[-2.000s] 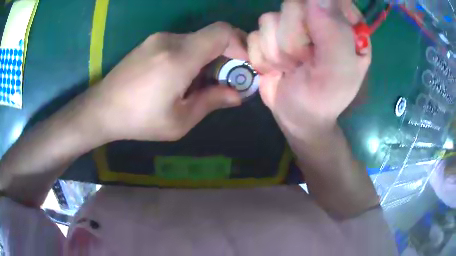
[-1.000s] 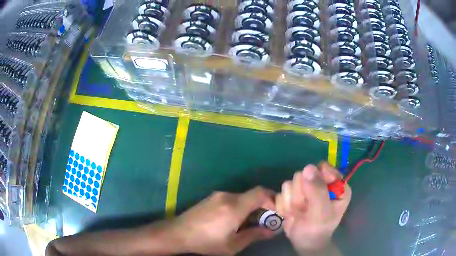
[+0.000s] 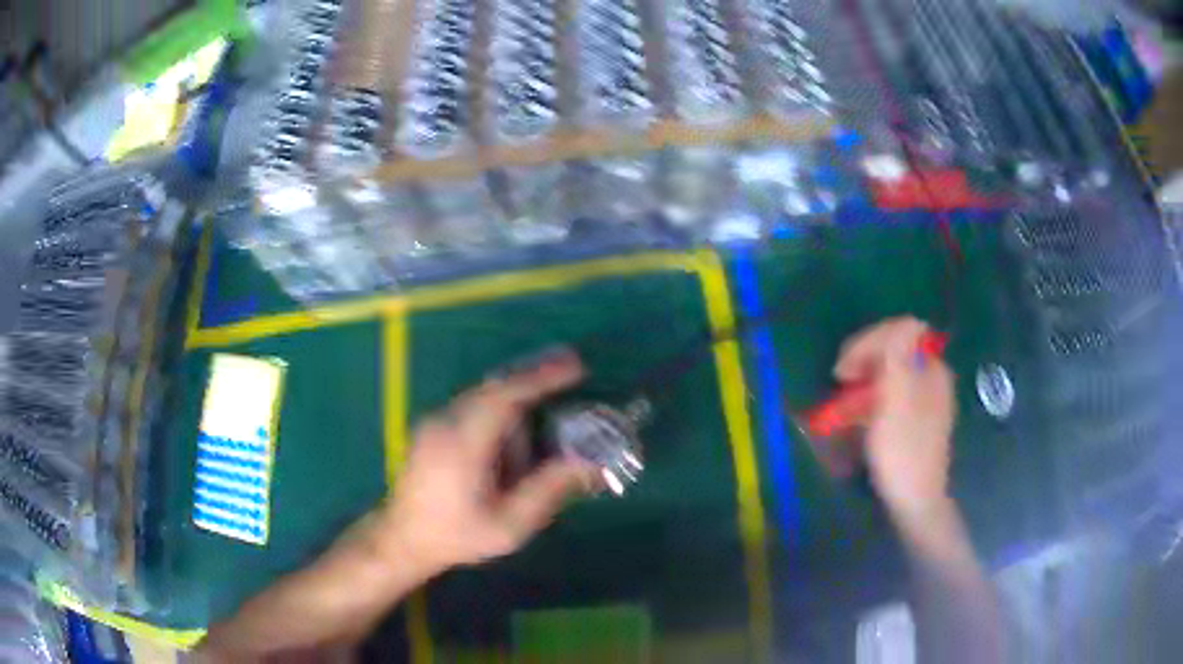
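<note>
The picture is blurred. My left hand (image 3: 454, 480) is around a small round silvery unit (image 3: 599, 445), with the thumb against its lower left side and the index finger curved above. A dark part shows between finger and thumb. A thin dark cable (image 3: 681, 367) runs from beside the unit to the upper right; blur hides whether a base is under it. My right hand (image 3: 902, 409) is apart from it, to the right of the blue tape, closed on a red pen-like probe (image 3: 841, 410) whose end points left.
Stacked clear trays (image 3: 519, 188) with rows of shiny units stand ahead; more trays are at left and right. A blue-dotted sheet (image 3: 238, 448) lies left on the green mat. A loose pale ring (image 3: 995, 389) lies right. A red object (image 3: 941, 191) is behind; a green label (image 3: 581, 633) is near the front.
My hands have moved apart; the right one is now to the right, with the red probe showing across its fingers. The view has shifted, and more of the right side and mat shows.
</note>
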